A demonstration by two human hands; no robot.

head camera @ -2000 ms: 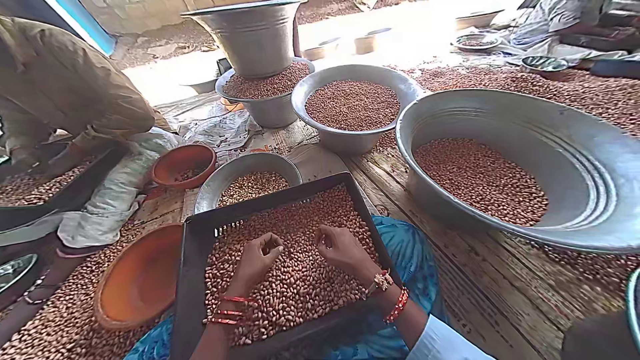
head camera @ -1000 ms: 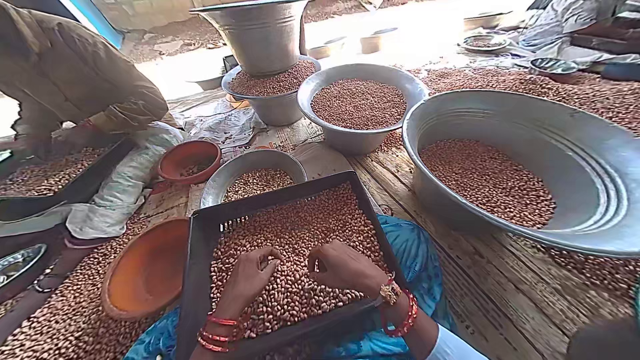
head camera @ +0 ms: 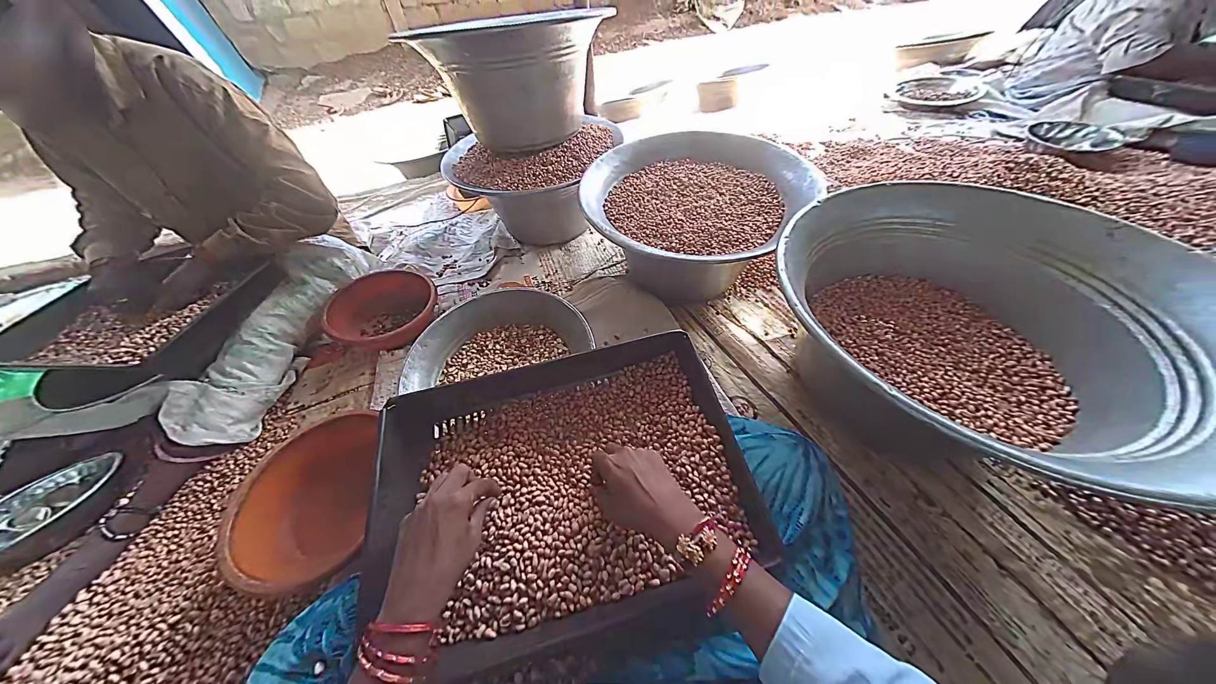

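Observation:
A black plastic tray [head camera: 560, 370] full of reddish-brown nuts or seeds [head camera: 570, 475] rests on my lap over blue patterned cloth [head camera: 807, 503]. My left hand [head camera: 442, 532] lies on the nuts at the tray's left side, fingers curled. Right of it, my right hand [head camera: 646, 489] touches the nuts near the middle, its fingers bent down. Whether either hand pinches a nut is hidden by the curled fingers. Just beyond the tray stands a metal bowl [head camera: 418, 356] with paler nuts. An orange basin [head camera: 304, 513] without visible nuts sits left of the tray.
Large metal basins of nuts stand ahead [head camera: 703, 249] and at right [head camera: 893, 380]; another basin [head camera: 518, 85] is stacked at the back. A reddish bowl [head camera: 380, 309] stands left. A co-worker [head camera: 190, 161] leans over another tray [head camera: 190, 351]. Loose nuts cover the floor at left and back right.
My hands have shifted slightly over the nuts in the tray and stay apart. The co-worker at left has leaned differently over the other tray. The view has moved a little.

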